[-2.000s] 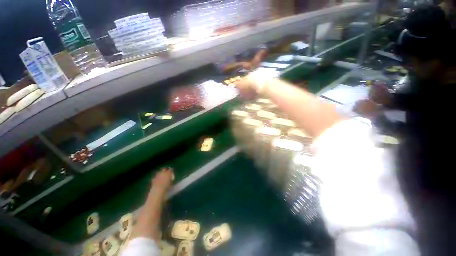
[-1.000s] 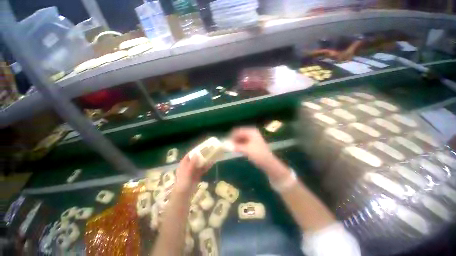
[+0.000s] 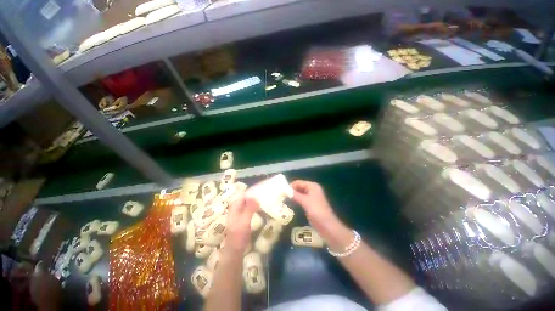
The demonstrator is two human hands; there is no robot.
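Note:
My left hand [image 3: 242,222] holds a cream plastic housing [image 3: 268,192] up above the bench, its pale face towards me. My right hand [image 3: 309,199], with a beaded bracelet at the wrist, has its fingertips at the housing's right edge. Whether they pinch a small fitting is too blurred to tell. A loose pile of cream housings [image 3: 210,225] lies below and left of my hands. One housing [image 3: 307,236] lies apart, just below my right hand.
Stacked clear blister trays with cream housings [image 3: 465,183] stand at right. Glossy orange film [image 3: 145,261] lies left of the pile. The green conveyor [image 3: 292,135] runs behind, carrying scattered housings. A slanted metal post [image 3: 97,115] rises at left. Hands of another person [image 3: 426,28] show across the line.
The view has shifted, so the pile and tray stack show more fully. The held housing has turned and now shows a plain pale face. My right fingers have come closer to its edge.

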